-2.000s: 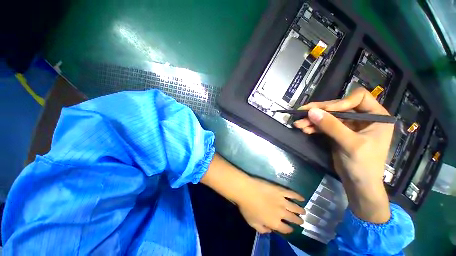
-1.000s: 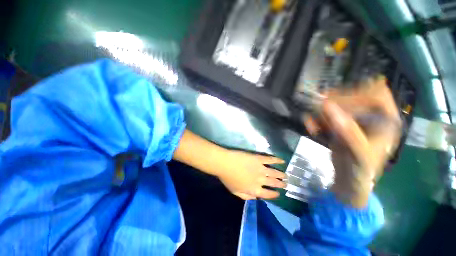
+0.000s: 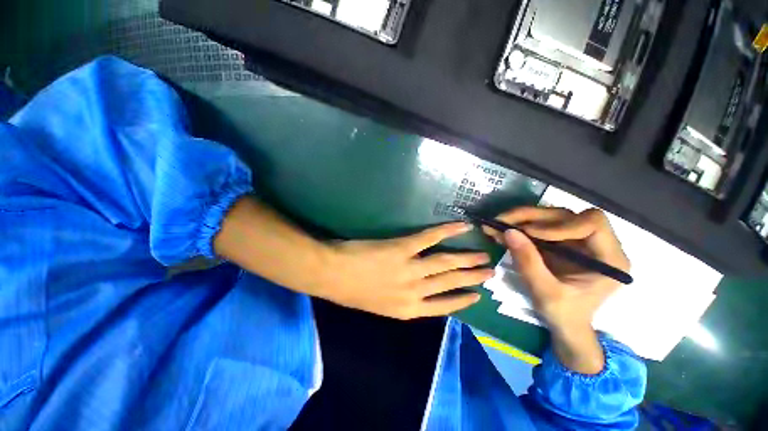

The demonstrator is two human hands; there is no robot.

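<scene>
My right hand [image 3: 560, 265] is shut on dark tweezers [image 3: 573, 255], whose tip is low over the bench near a patch with a small grid pattern [image 3: 480, 185]. My left hand [image 3: 404, 274] lies flat with fingers spread at the bench edge, its index fingertip close to the tweezers' tip. White sheets [image 3: 661, 295] lie under and beside my right hand. The black foam tray [image 3: 438, 93] holds silver-and-black phone housings [image 3: 581, 50] above both hands. Whether a tiny piece is at the tweezers' tip cannot be told.
More housings [image 3: 707, 109] sit in the tray slots at the right, one with an orange flex tab [image 3: 760, 38]. A clear gridded sheet [image 3: 181, 55] lies at the upper left on the green mat [image 3: 320, 147]. A blue floor with a yellow line [image 3: 509, 347] shows below the bench.
My right hand and the tweezers have left the first housing and come down beside my left fingertips. The view has shifted, so the tray appears higher and larger.
</scene>
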